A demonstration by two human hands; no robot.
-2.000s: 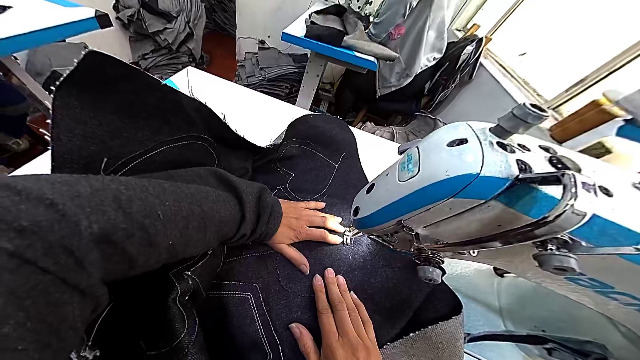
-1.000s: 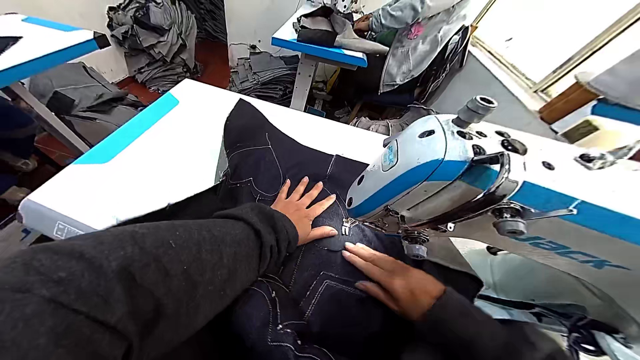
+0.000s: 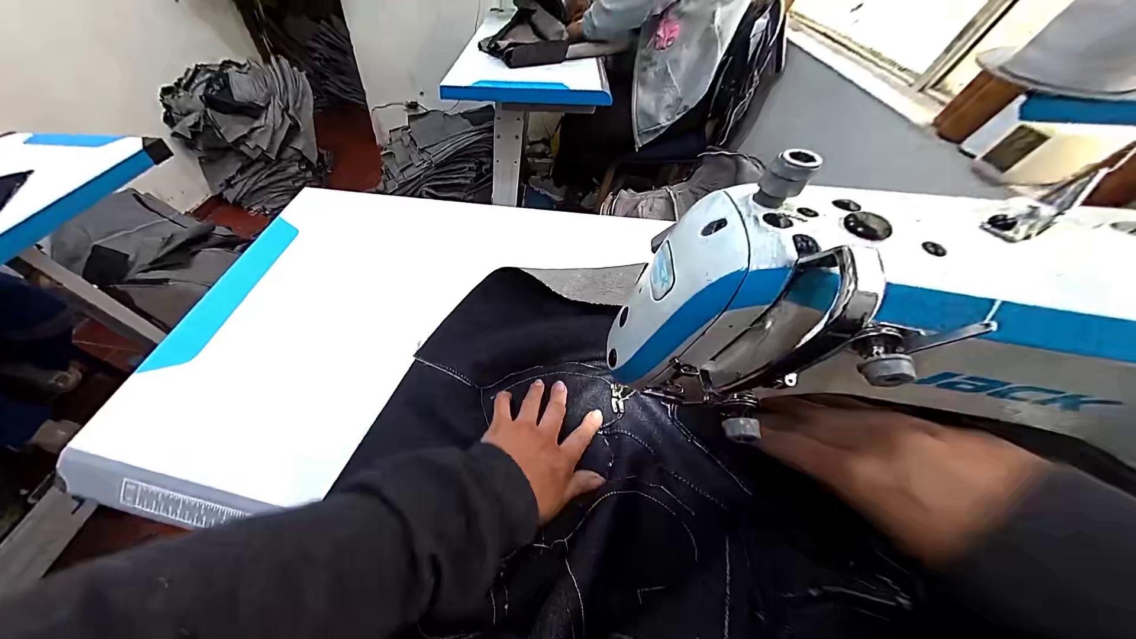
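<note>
Dark denim fabric [image 3: 524,319] with pale stitched curves lies over the white sewing table, partly under the head of a white and blue Jack sewing machine [image 3: 701,284]. My left hand [image 3: 546,444] rests flat on the denim, fingers spread, just left of the lit presser foot [image 3: 619,397]. To the right of the needle area, my right hand [image 3: 905,461] is blurred over the dark cloth beside the machine arm; its fingertips are partly hidden, and whether it grips the cloth does not show. A grey underside of the fabric shows behind the machine head.
The white table [image 3: 293,355] has a blue edge strip and a printed ruler at its front left. Heaps of grey garments [image 3: 244,133] lie beyond it. At another table [image 3: 524,84] sits a co-worker [image 3: 621,22] with cloth. A further table [image 3: 80,177] stands at the left.
The denim has turned and shifted under the machine. My right hand has moved from beside the presser foot to the right. My left hand is still spread on the cloth.
</note>
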